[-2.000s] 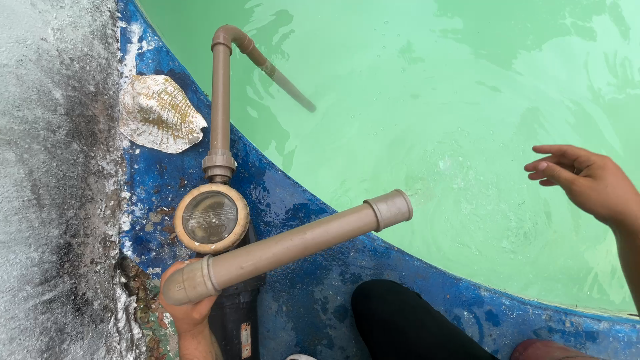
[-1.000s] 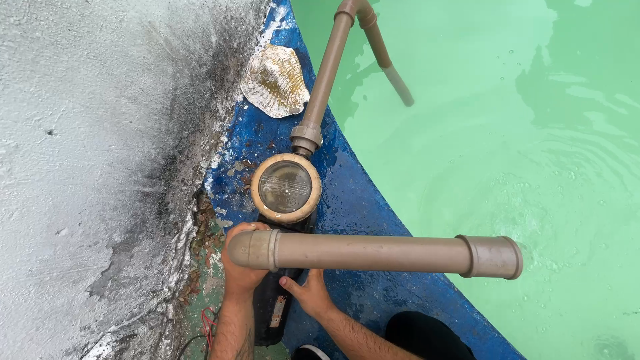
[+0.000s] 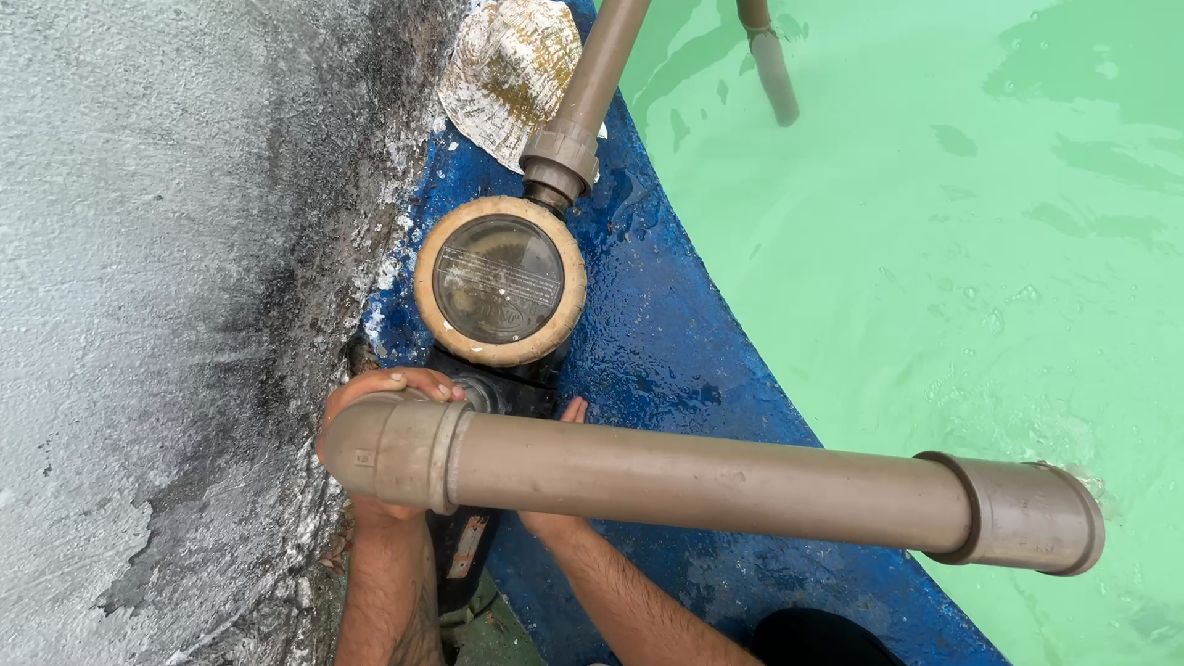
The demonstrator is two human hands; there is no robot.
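A brown PVC pipe [image 3: 703,476] lies across the view above the black pump body [image 3: 462,555], its coupling end [image 3: 1036,513] over the water. My left hand [image 3: 398,384] wraps around the elbow fitting [image 3: 388,449] at the pipe's left end, partly hidden by it. Beneath the pipe is my right hand [image 3: 555,518], beside the pump; its fingertips show above the pipe, its palm is hidden, and whether it grips anything does not show. The pump's round strainer lid [image 3: 499,280], clear with a tan ring, joins a second brown pipe [image 3: 601,74] through a union [image 3: 561,157].
A stained, peeling wall [image 3: 185,277] rises at the left. A large shell-like object [image 3: 509,79] rests on the wet blue ledge [image 3: 666,305] against it. Green water [image 3: 925,231] lies to the right, with a pipe end [image 3: 775,79] dipping in. A dark-clothed knee [image 3: 823,638] shows at the bottom.
My right hand has moved from over the water to the pump beneath the pipe. The pipe's coupling end has swung downward in view. The view has shifted and come closer.
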